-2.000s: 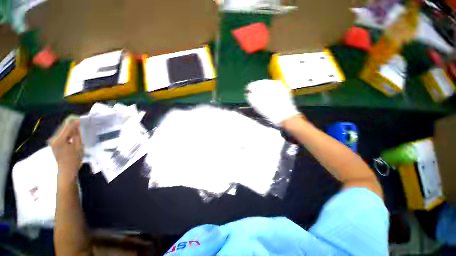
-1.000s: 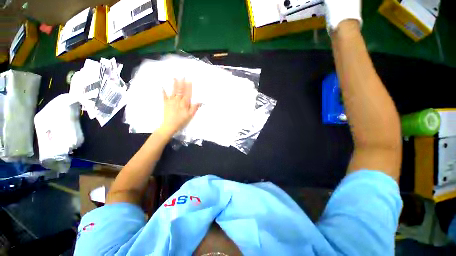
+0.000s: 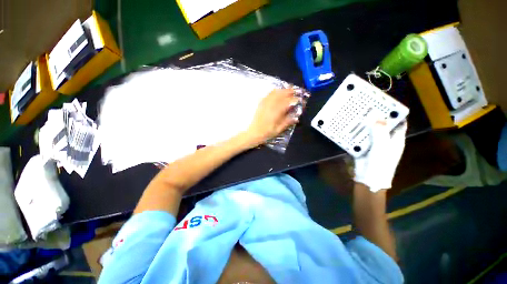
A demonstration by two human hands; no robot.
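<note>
A white squarish electronic device shows its vented underside with dark round feet at the corners, right of centre at the bench edge. My gloved right hand grips its lower right corner. My bare left hand is on the right end of the clear poly bag pile, with fingers bent at the shiny bag edges. Whether a bag is pinched between them cannot be told. The pile glares white.
A blue tape dispenser stands behind the device. A green cylinder with a white cord lies beside the open yellow box at right. Leaflets and a soft white stack lie left. More yellow boxes stand behind.
The view has turned and shifted right. My right hand has come back from the far boxes and now holds the white device. My left hand has moved from the middle of the bag pile to its right end.
</note>
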